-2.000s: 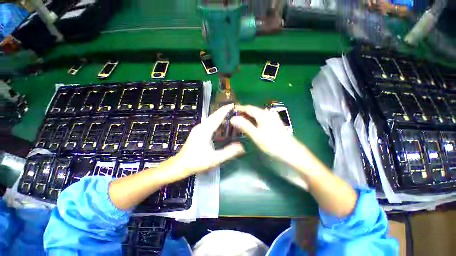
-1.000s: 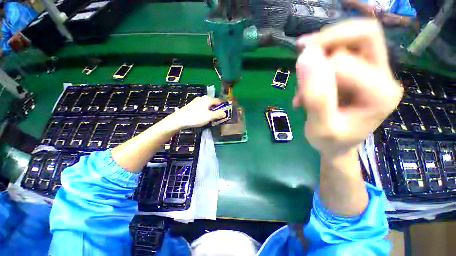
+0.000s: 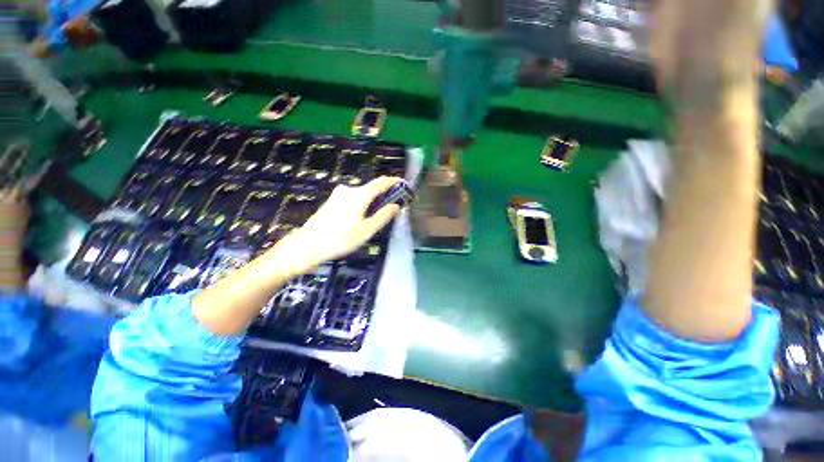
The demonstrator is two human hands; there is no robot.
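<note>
My left hand [image 3: 348, 221] grips a dark housing part [image 3: 390, 196] over the right edge of the left parts tray [image 3: 339, 336], beside the press fixture. The press fixture [image 3: 443, 212], a brown block on a green-edged base, stands under the green bench press [image 3: 465, 86]. My right forearm is raised at the right; the right hand is cut off by the top edge. A phone unit [image 3: 537, 236] with a pale rim and dark screen lies right of the fixture, with a dark and orange piece at its upper end.
More phone units [image 3: 369, 120] lie in a row at the back, one [image 3: 559, 152] right of the press. A white tray liner [image 3: 390, 347] shows under the left tray. A tray stack [image 3: 791, 262] stands at the right, partly behind my right arm. A person's hand [image 3: 79, 34] shows at upper left.
The view has swung, so the bench appears tilted. My right hand has gone up out of the picture. My left hand still holds the housing part, now left of the fixture over the tray edge.
</note>
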